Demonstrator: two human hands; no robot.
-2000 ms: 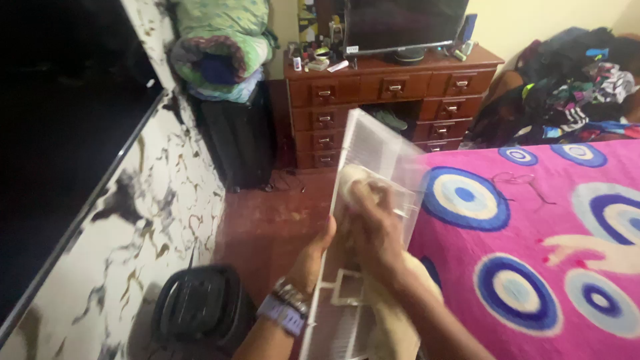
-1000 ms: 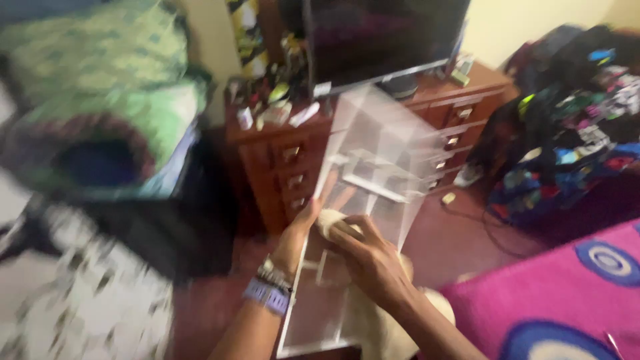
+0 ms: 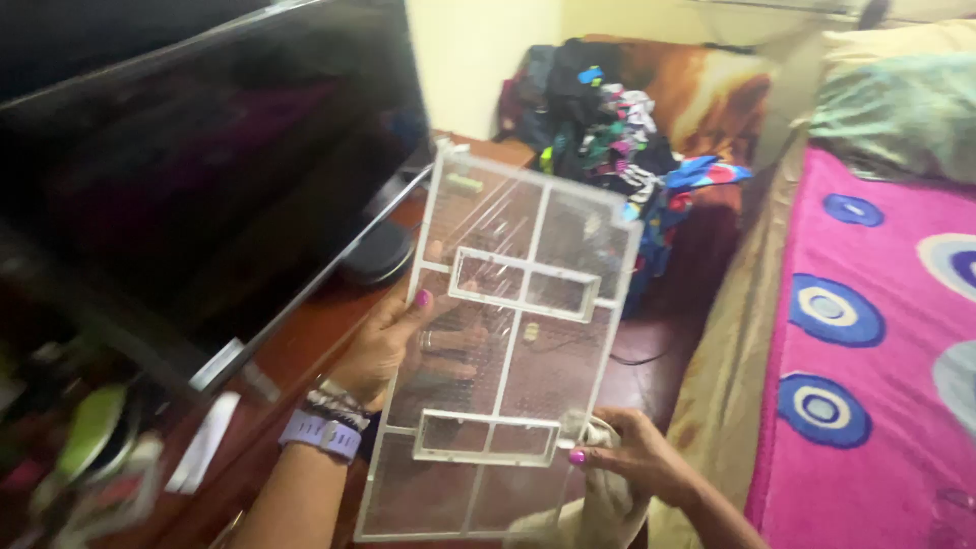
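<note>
A white plastic-framed mesh filter panel (image 3: 499, 358) is tilted upright before me, with two small rectangular frames on its face. My left hand (image 3: 389, 343) grips its left edge, thumb in front and fingers visible behind the see-through mesh. At the lower right edge, my right hand (image 3: 629, 450) pinches a cream cloth (image 3: 610, 496) together with or against the frame. The cloth hangs beneath that hand and passes partly behind the panel's lower corner.
A television (image 3: 229, 175) stands on a wooden dresser (image 3: 305, 335) at left, near a white object (image 3: 204, 442). Piled clothes (image 3: 625, 145) lie beyond the panel. A bed with a pink blanket (image 3: 900, 366) is at right. A cable (image 3: 640, 360) crosses the floor.
The view has swung right and nearer the television. My right hand, with the cloth, has moved from the panel's face to its lower right edge. My left hand still holds the left edge.
</note>
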